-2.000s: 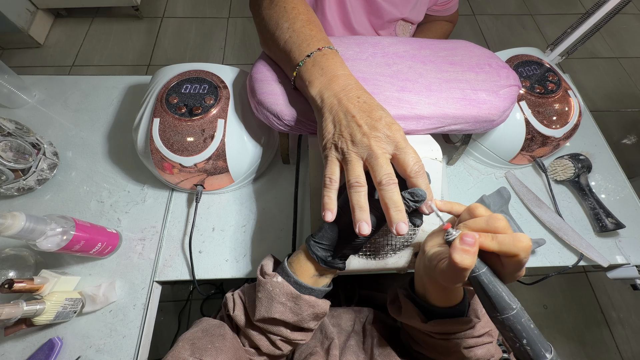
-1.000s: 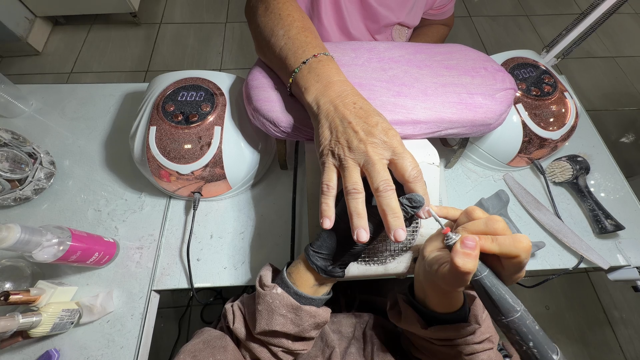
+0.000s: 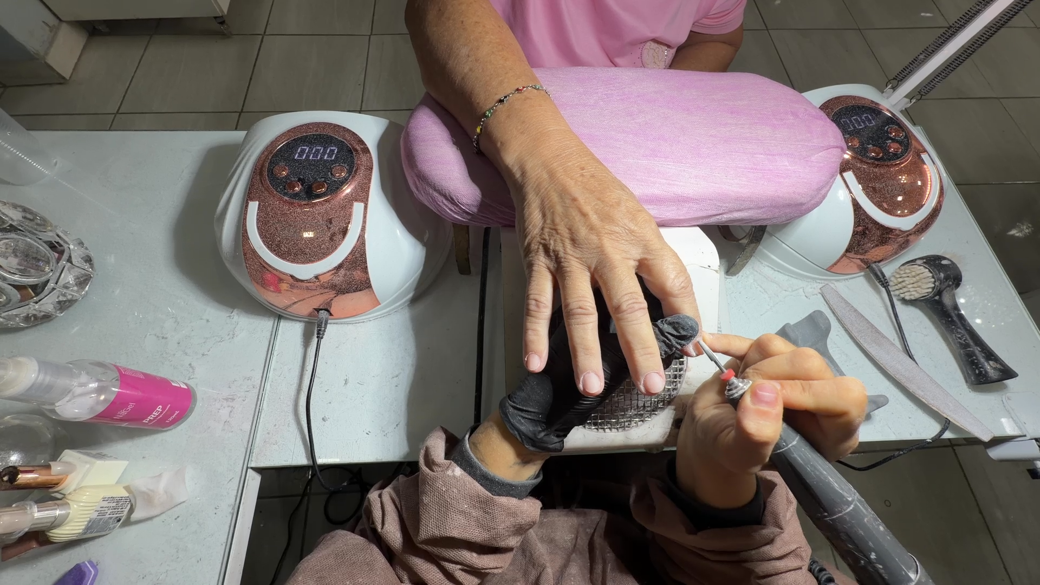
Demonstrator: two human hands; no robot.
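Observation:
My left hand (image 3: 569,382), in a black glove, reaches under another person's hand (image 3: 589,219), its gloved thumb against that person's thumb. Most of my left palm is hidden. Bare, my right hand (image 3: 760,406) grips the dark grey handpiece of an electric nail drill (image 3: 841,496). The thin drill bit (image 3: 712,355), with a red band, points at the person's thumbnail; whether it touches is too small to tell. Below the hands lies a white nail dust collector (image 3: 699,280) with a metal mesh. The person's forearm crosses a pink cushioned armrest (image 3: 691,146).
Two nail lamps (image 3: 309,219), (image 3: 886,179) flank the armrest. At right lie a nail file (image 3: 902,361), a black-handled brush (image 3: 967,325) and a grey holder (image 3: 808,331). A pump bottle (image 3: 134,396), small bottles (image 3: 89,512) and a glass dish (image 3: 41,268) stand at left. A cable (image 3: 313,406) hangs down.
My gloved left hand has shifted a little under the person's hand, with its thumb now up beside the person's thumb. My right hand keeps hold of the drill in nearly the same place.

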